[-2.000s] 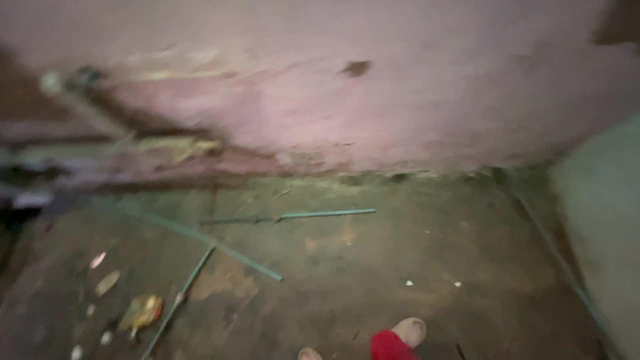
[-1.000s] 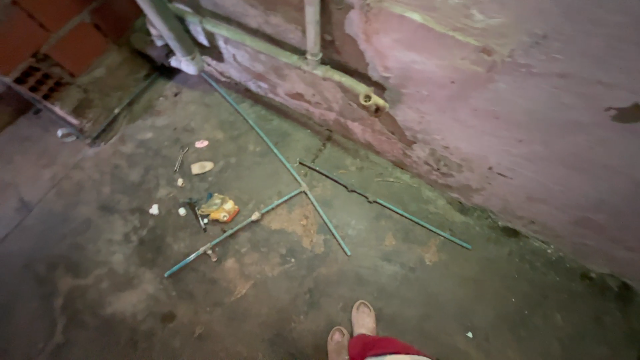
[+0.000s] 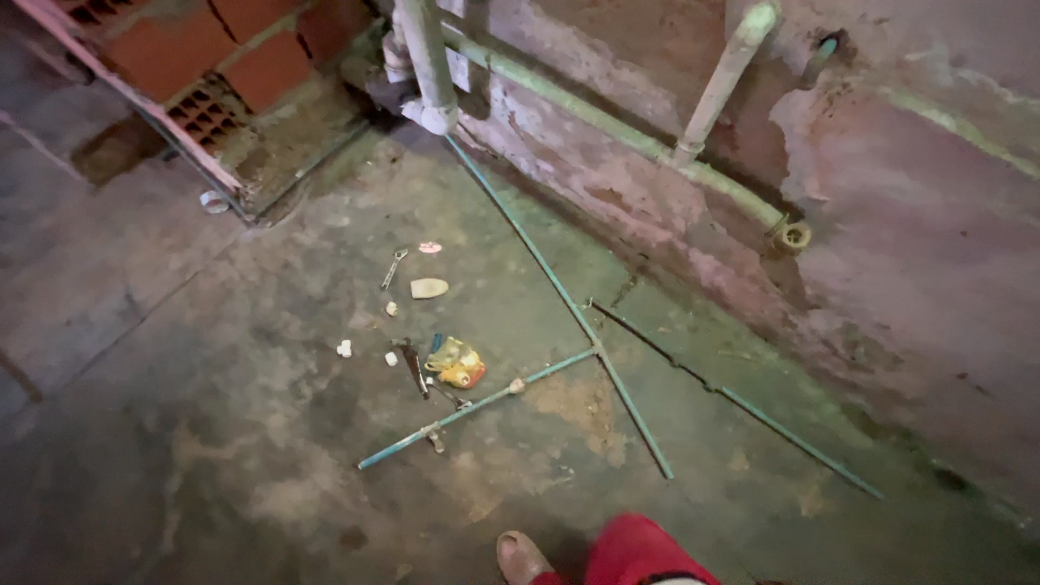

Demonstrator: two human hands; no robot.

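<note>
Neither my left hand nor my right hand shows in the head view. On the concrete floor lies a long blue-green pipe, joined at a tee fitting to a side pipe with further fittings. Right of it lies a thinner rod or pipe, dark at one end and green at the other. Left of the pipes are an adjustable wrench, a flat beige piece, small white fittings, a dark tool and a crumpled yellow plastic bag.
A thick pipe stands in the corner. Another runs along the pink wall to an open-ended fitting, with an upright branch. Hollow bricks are at upper left. My shoe and red-clothed leg are below.
The view has swung left and down from the wall towards the corner and the floor. The pipes and small items on the floor show no plain move.
</note>
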